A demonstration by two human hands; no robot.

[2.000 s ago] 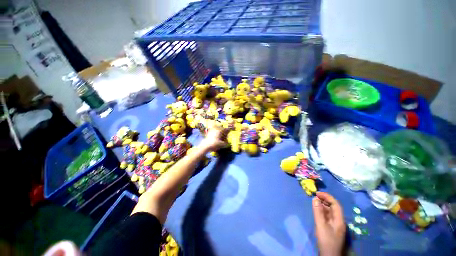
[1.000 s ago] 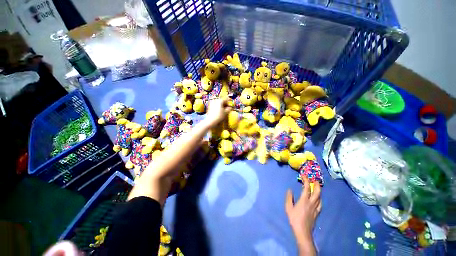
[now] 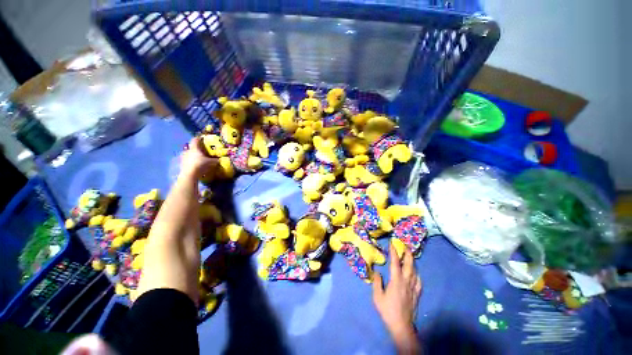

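Note:
Many small yellow plush toys point(image 3: 310, 108) in red, blue and white print outfits lie heaped on the blue table cover and in the mouth of the crate. My left hand point(image 3: 199, 159) reaches to the heap's left side, at a toy near the crate's left edge. Its fingers are partly hidden, so I cannot tell if it grips. My right hand point(image 3: 400, 288) is spread, palm down, its fingertips at the lower edge of a toy point(image 3: 410, 231) at the heap's right end.
A large blue crate point(image 3: 298, 8) lies on its side behind the toys. Bags of white point(image 3: 475, 211) and green material point(image 3: 561, 218) lie right, near thin clear rods point(image 3: 551, 324). A green bowl point(image 3: 478, 114) sits in a blue tray. A blue basket point(image 3: 34, 243) is left.
My left hand has moved left across the heap. Several toys now lie spread nearer to me, in front of the crate. My right hand remains beside the right-end toy. The view has shifted.

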